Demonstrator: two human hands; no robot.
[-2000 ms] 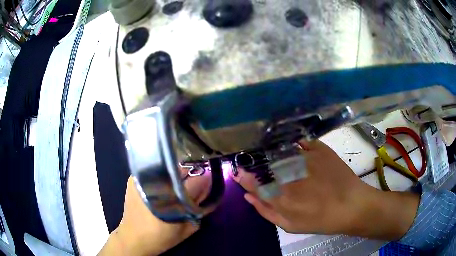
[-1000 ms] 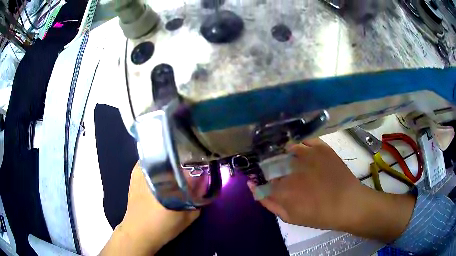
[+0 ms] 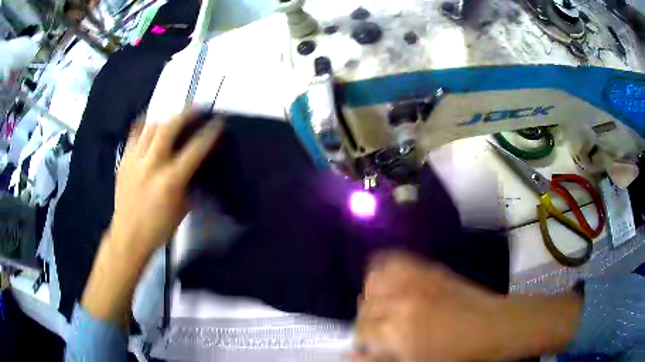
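Note:
A dark fabric panel (image 3: 283, 233) lies spread under the head of the white and blue sewing machine (image 3: 495, 106). The lamp makes a bright pink spot on the cloth by the presser foot (image 3: 370, 182). My left hand (image 3: 159, 170) is at the panel's upper left edge, with cloth between thumb and fingers. My right hand (image 3: 417, 304) is blurred, over the panel's near edge in front of the foot; its fingers are unclear, so I cannot tell whether it grips the cloth.
Scissors with one red and one yellow handle (image 3: 576, 212) lie right of the machine, a green handle (image 3: 527, 145) behind them. A white label (image 3: 619, 212) is at the far right. A long dark cloth (image 3: 106, 120) and a pale strip (image 3: 180, 78) lie left. A ruler strip (image 3: 262, 339) runs along the front edge.
The view has drawn back and shows more of the machine. My left hand has moved left from beside the foot and the panel is spread wider. My right hand has moved toward the front edge.

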